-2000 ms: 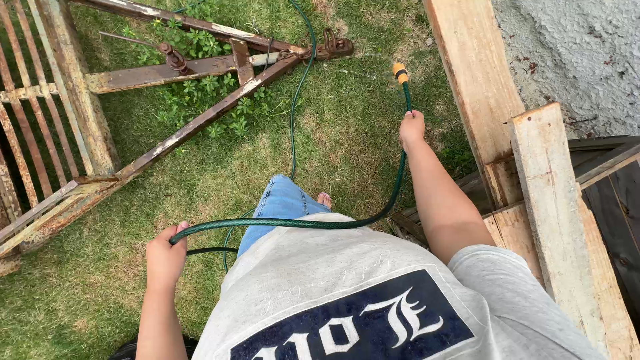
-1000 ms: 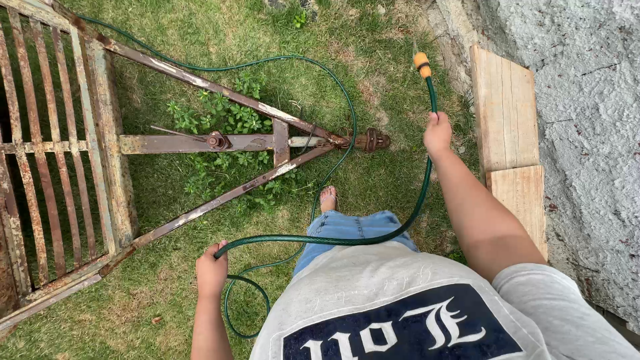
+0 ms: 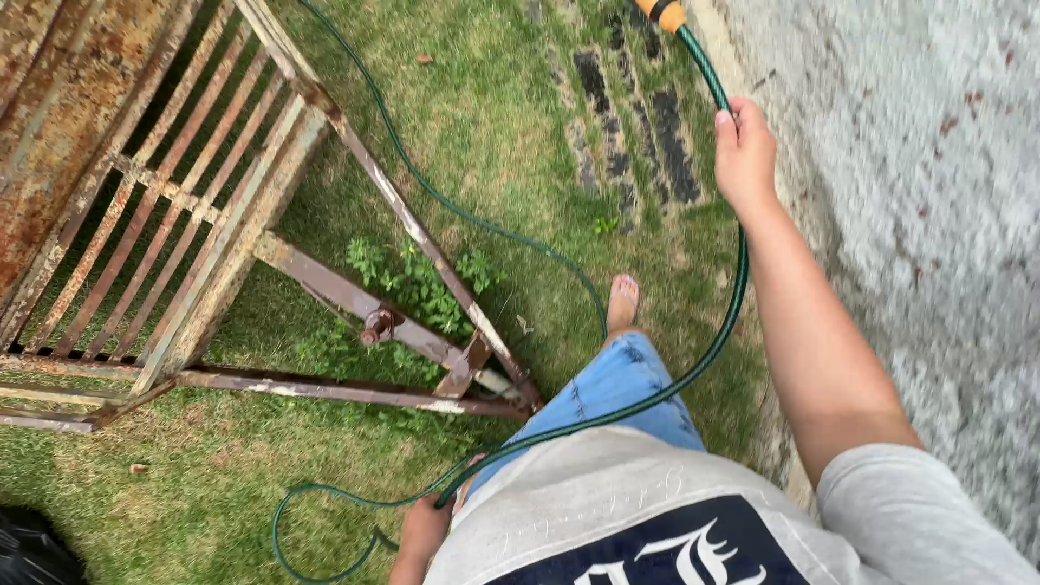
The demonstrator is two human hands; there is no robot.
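Note:
A green garden hose (image 3: pixel 642 404) curves across the front of my body between my two hands. My right hand (image 3: pixel 746 154) is closed around it just below its orange and black hose connector (image 3: pixel 662 12), which is partly cut off by the top edge. My left hand (image 3: pixel 424 524) grips the hose low at the bottom centre, beside my shorts; its fingers are partly hidden. From there a loose loop hangs over the grass at the lower left. A thinner-looking stretch of hose runs over the grass from the top left to near my foot.
A rusty metal trailer frame (image 3: pixel 406 227) with a barred section and a triangular drawbar stands on the left, weeds (image 3: pixel 431 284) growing under it. A rough grey wall (image 3: pixel 918 162) runs along the right. Dark slabs (image 3: pixel 674 146) lie in the grass. A black plastic bag (image 3: pixel 36 548) is at bottom left.
Both hands keep hold of the hose. The view has turned and shifted a lot; the wooden boards by the wall have left it, and dark slabs and a black bag have come in.

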